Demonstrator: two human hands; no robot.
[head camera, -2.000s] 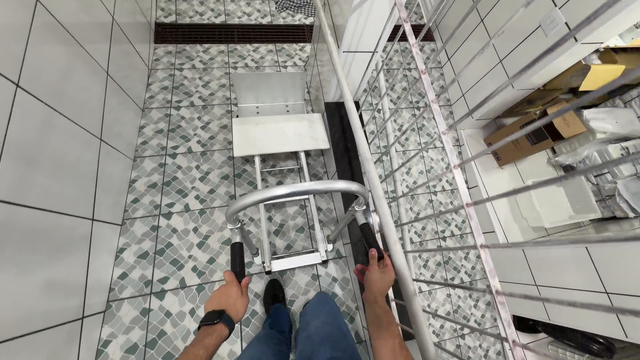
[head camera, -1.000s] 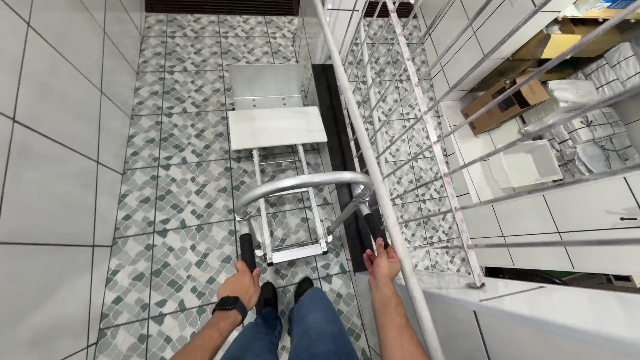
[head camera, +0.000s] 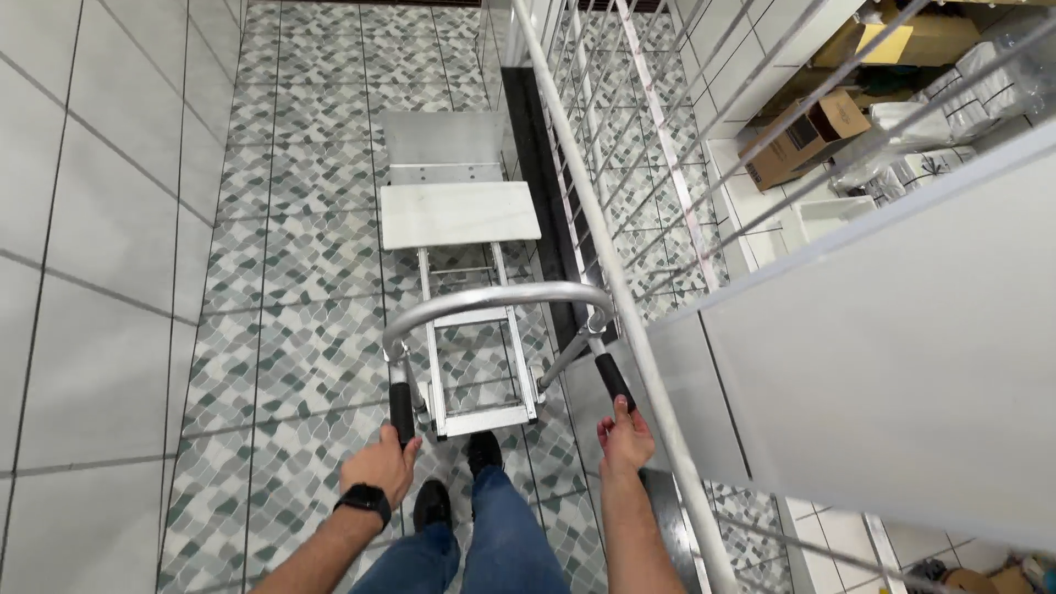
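A silver metal hand truck stands in front of me, its curved tube between two handles. My left hand, with a black watch on the wrist, is closed around the lower end of the black left grip. My right hand holds the end of the black right grip, thumb on top. Across the truck's rails, towards its far end, lies a flat white board. Beyond the board is a metal toe plate. The wheels cannot be made out.
A grey tiled wall runs along the left. On the right, close to the truck, is a white metal railing with thin bars. Behind it are a cardboard box and plastic-wrapped packs. My feet stand on mosaic-patterned floor tiles.
Both hands stay on the grips and the hand truck stays in front of me. The surroundings have shifted in view, and a broad white panel now shows beyond the railing on the right.
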